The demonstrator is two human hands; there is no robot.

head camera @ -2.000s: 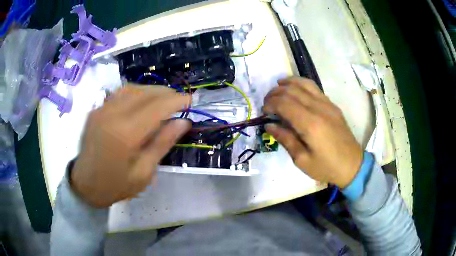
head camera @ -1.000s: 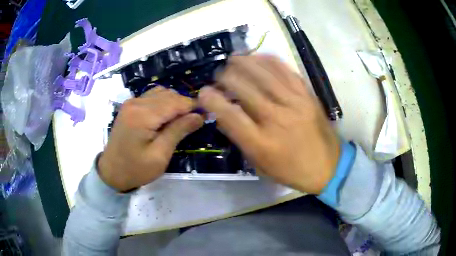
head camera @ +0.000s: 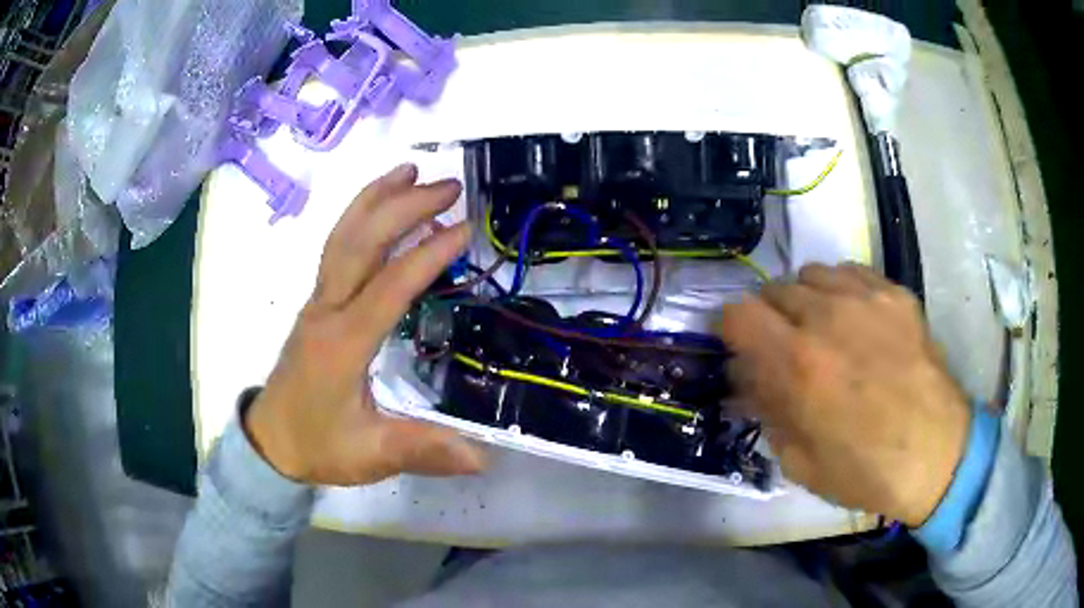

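Two white housing shells lie open on the white board, with black socket modules [head camera: 612,164] in the far one and more black modules [head camera: 571,410] in the near one. Blue, brown and yellow wires [head camera: 640,279] loop between them. My left hand [head camera: 345,344] is at the near shell's left end, fingers spread and thumb apart, beside a small partly hidden green board [head camera: 424,318]. My right hand [head camera: 850,380] is at the near shell's right end, fingers curled and slightly blurred over the wires; its fingertips are hidden, so what it grips cannot be told.
Purple brackets [head camera: 339,89] and a clear plastic bag [head camera: 178,101] lie at the upper left. A mallet with a white wrapped head [head camera: 858,48] and black handle lies at the right of the board [head camera: 256,226]. A white-headed hand tool [head camera: 1010,291] lies further right.
My hands have moved apart from the middle of the wires to the two ends of the near shell. The view has shifted, and the near shell is now tilted, its right end nearer me.
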